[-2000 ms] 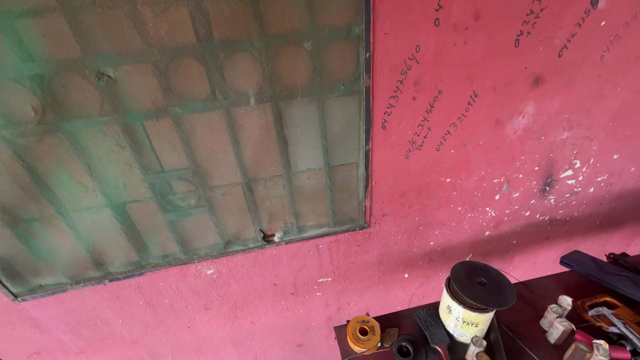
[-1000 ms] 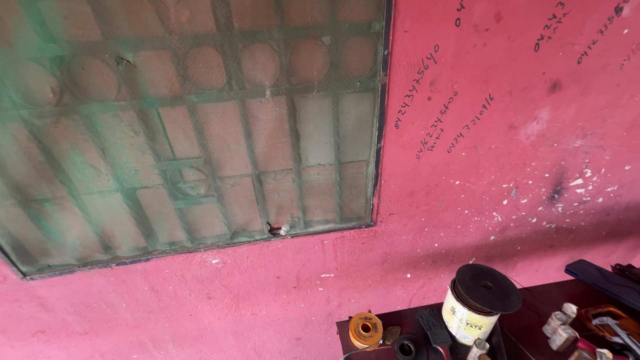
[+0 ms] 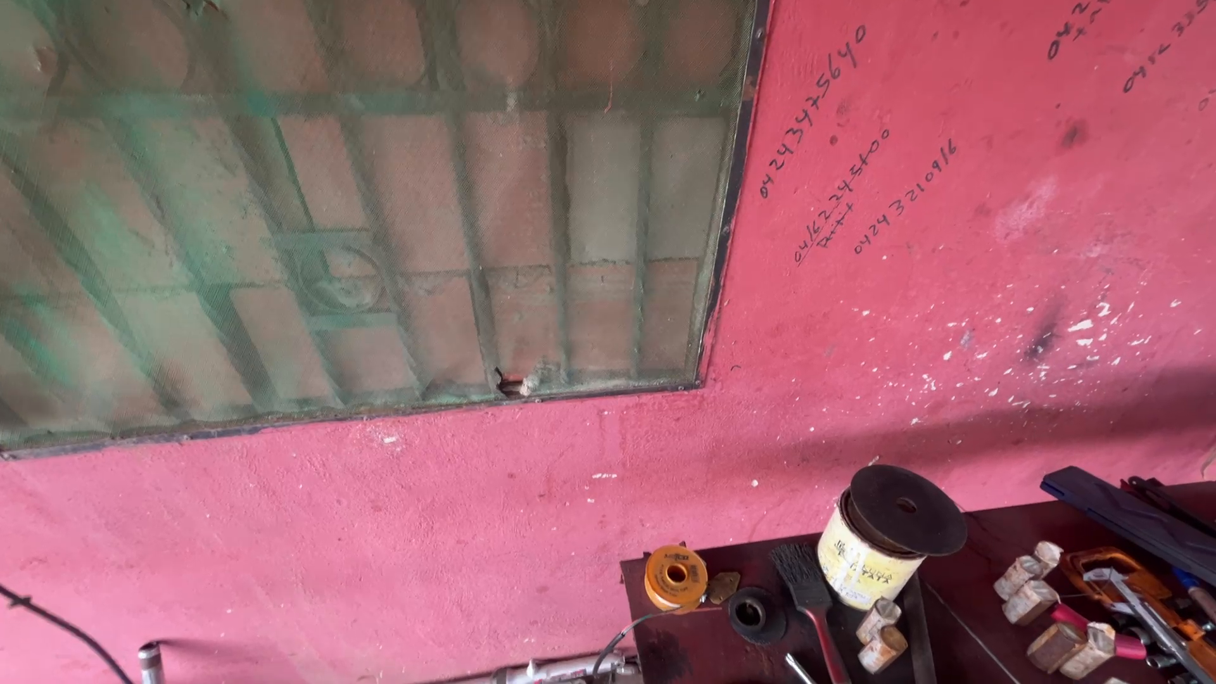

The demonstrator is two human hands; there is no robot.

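Neither of my hands is in view. On a dark red table [image 3: 703,646] at the lower right stands a pale tin can [image 3: 860,560] with a dark round disc [image 3: 907,508] tilted on its top. Left of the can lie a black-bristled brush [image 3: 803,579] with a red handle, a black rubber-like ring [image 3: 750,615] and an orange spool [image 3: 675,576]. Several worn, whitish blocks [image 3: 1031,600] lie farther right, beside an orange-framed tool [image 3: 1111,579] and a grey metal tool [image 3: 1154,617].
A pink wall [image 3: 475,532] with handwriting and chipped paint rises behind the table. A window with green mesh and bars [image 3: 513,190] fills the upper left. A long dark blue object [image 3: 1130,518] lies at the table's back right. A black cable [image 3: 66,627] hangs at the lower left.
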